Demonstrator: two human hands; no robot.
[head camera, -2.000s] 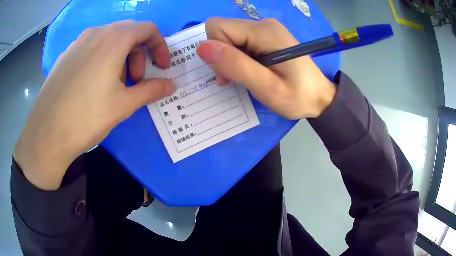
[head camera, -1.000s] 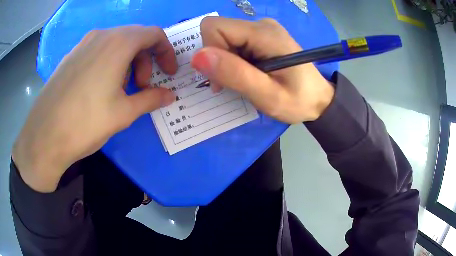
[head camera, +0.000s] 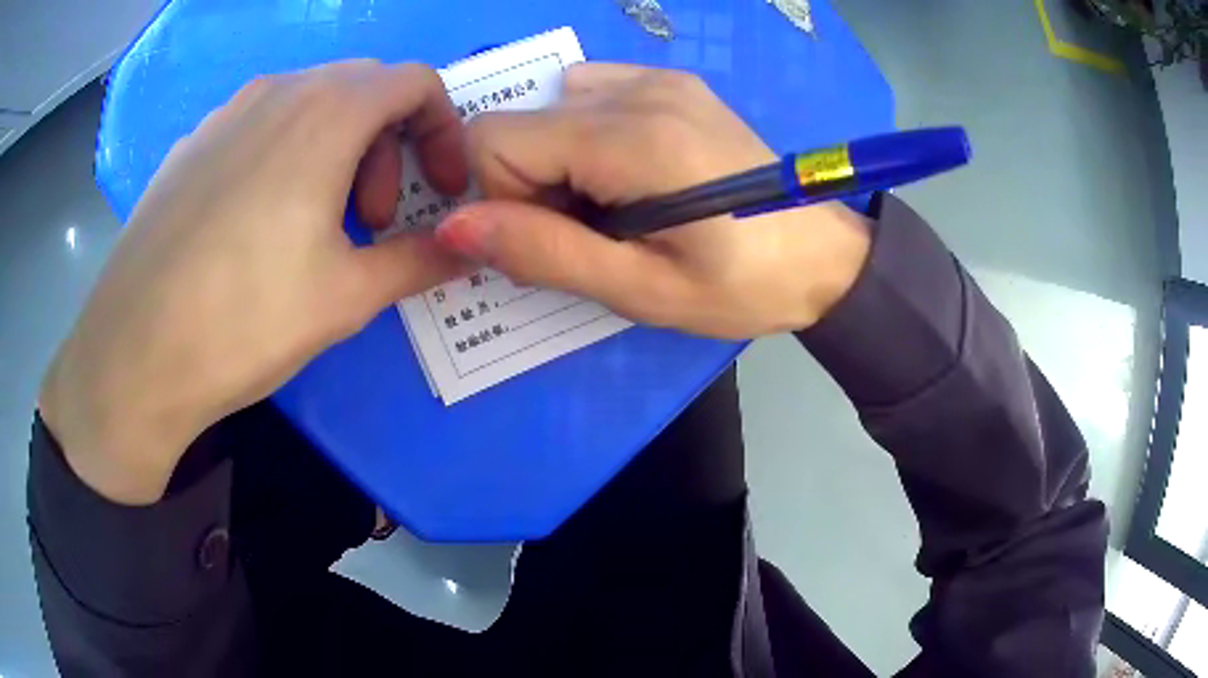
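Observation:
The white label slips (head camera: 537, 331) lie slightly fanned on the blue plastic stool (head camera: 530, 464), with printed Chinese lines. My right hand (head camera: 689, 199) grips a dark-barrelled pen (head camera: 715, 199) with a blue cap and yellow band on its rear end. The pen tip is hidden behind my fingers, and so is the handwriting. My left hand (head camera: 265, 252) rests at the left edge of the slips, fingers curled and thumb on the paper. The right thumb tip is close to the left thumb; whether they touch is unclear.
Two small crumpled silvery or whitish scraps (head camera: 647, 16) lie near the stool's far edge. The grey floor (head camera: 1033, 252) has a yellow line (head camera: 1080, 56) at the upper right. A dark-framed glass panel or window stands at the right edge. Plant leaves show at the top right.
My right hand and the pen have moved left across the slips to beside my left thumb. The top slip has shifted slightly up and left since the earliest frame, exposing an edge beneath.

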